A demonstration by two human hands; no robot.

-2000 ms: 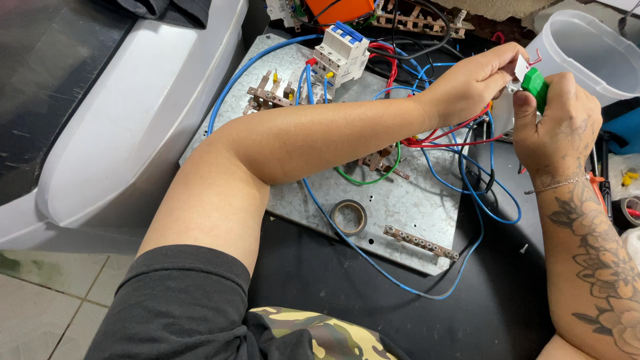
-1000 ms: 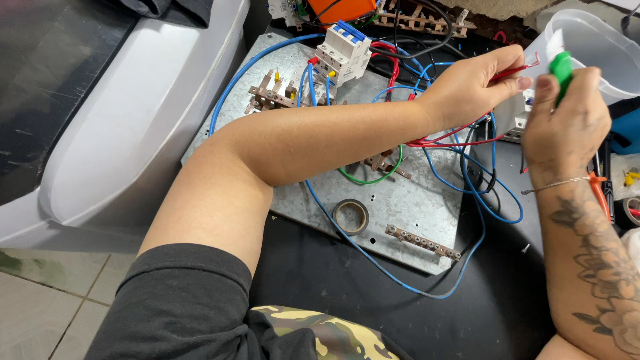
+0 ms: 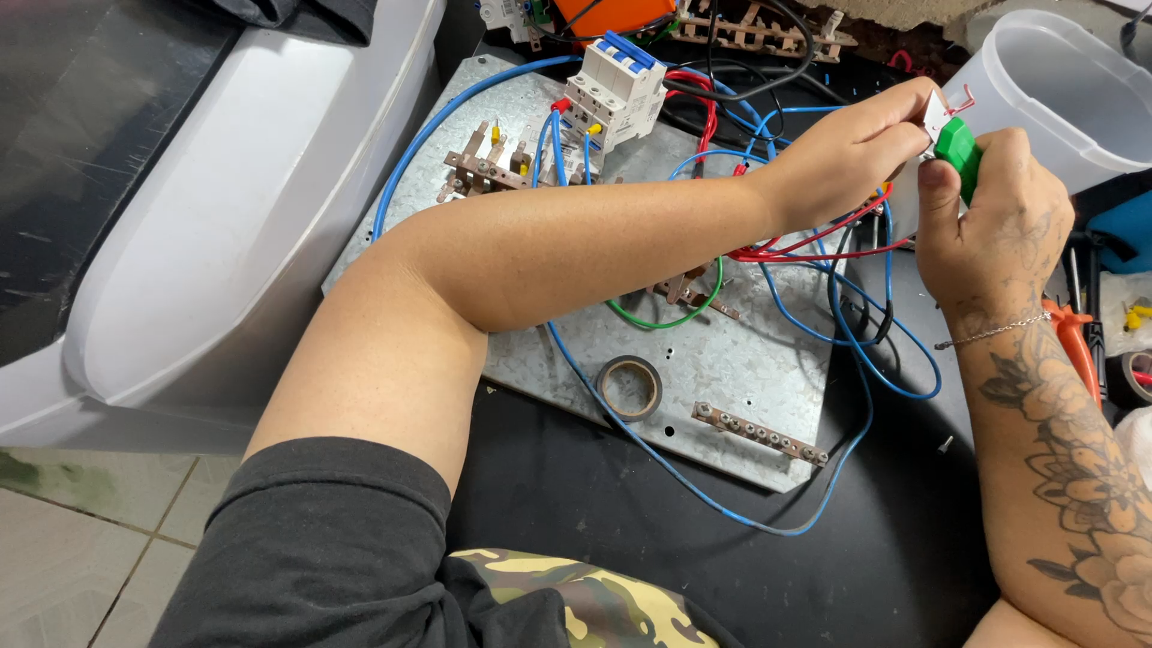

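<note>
My right hand (image 3: pixel 999 207) is closed around a green-handled tool (image 3: pixel 958 155), whose exact kind I cannot tell. Its upper end meets a small white piece (image 3: pixel 936 117) at the fingertips of my left hand (image 3: pixel 864 144). A thin red wire end (image 3: pixel 963 99) sticks out just above; how my left fingers grip it is partly hidden. Red wires (image 3: pixel 819 247) run below my left hand toward a galvanized metal plate (image 3: pixel 720 360). On the plate stands a white circuit breaker with blue levers (image 3: pixel 616 90), beside copper busbars (image 3: pixel 486 171). My left forearm covers the plate's middle.
A roll of black tape (image 3: pixel 630 389) and a screw terminal bar (image 3: pixel 760 434) lie on the plate's near part. Blue wire (image 3: pixel 684 486) loops over its front edge. A translucent plastic bucket (image 3: pixel 1062 90) stands at the back right, with orange-handled pliers (image 3: pixel 1071 342) nearer my right wrist.
One second ago the green-handled tool was tilted up, apart from my left fingers, with its white part showing. My right hand has brought it back against them.
</note>
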